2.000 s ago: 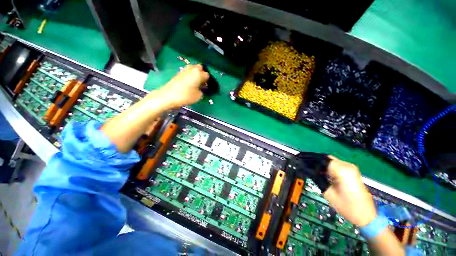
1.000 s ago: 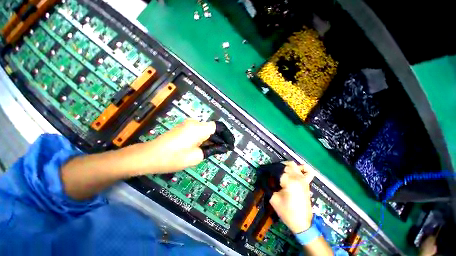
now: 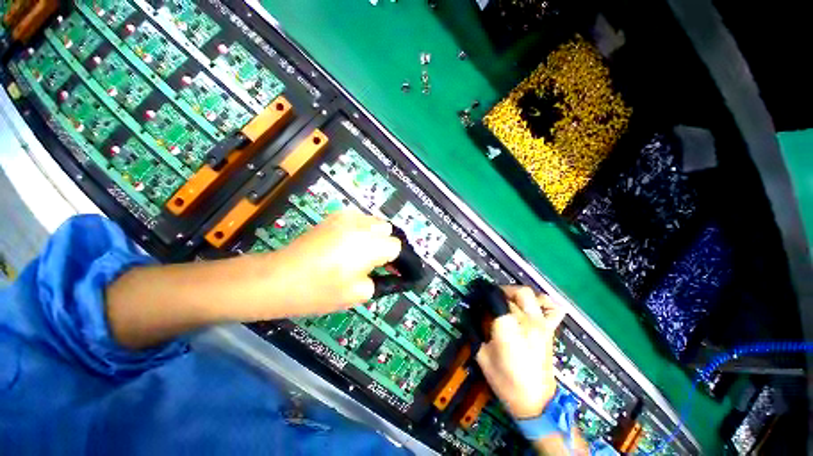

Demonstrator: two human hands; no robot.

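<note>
A black pallet [image 3: 332, 354] holds rows of small green circuit boards [image 3: 356, 177] in front of me. My left hand [image 3: 343, 263], with black finger cots, is over the middle of this pallet, fingertips low at the boards. My right hand [image 3: 517, 343], also with black finger cots and a light-blue wrist band, is over the pallet's right end by the orange-brown bars [image 3: 452, 378]. The fingers of both hands are bent together. The black cots hide the fingertips, so I cannot tell if either hand holds a small part.
Another pallet with boards [image 3: 138, 107] lies to the left, its orange-brown bar [image 3: 230, 158] near mine. Beyond the rail is a green mat [image 3: 374, 71] with loose metallic parts [image 3: 425, 80]. Bins hold yellow [image 3: 570, 142], black-silver [image 3: 637, 214] and blue components [image 3: 691, 289]. A blue coiled cord [image 3: 758, 349] is at right.
My left hand has come from the mat beside the bins to the boards. My right hand has stayed near the pallet joint. Since one second ago, both have moved little; the view has shifted slightly.
</note>
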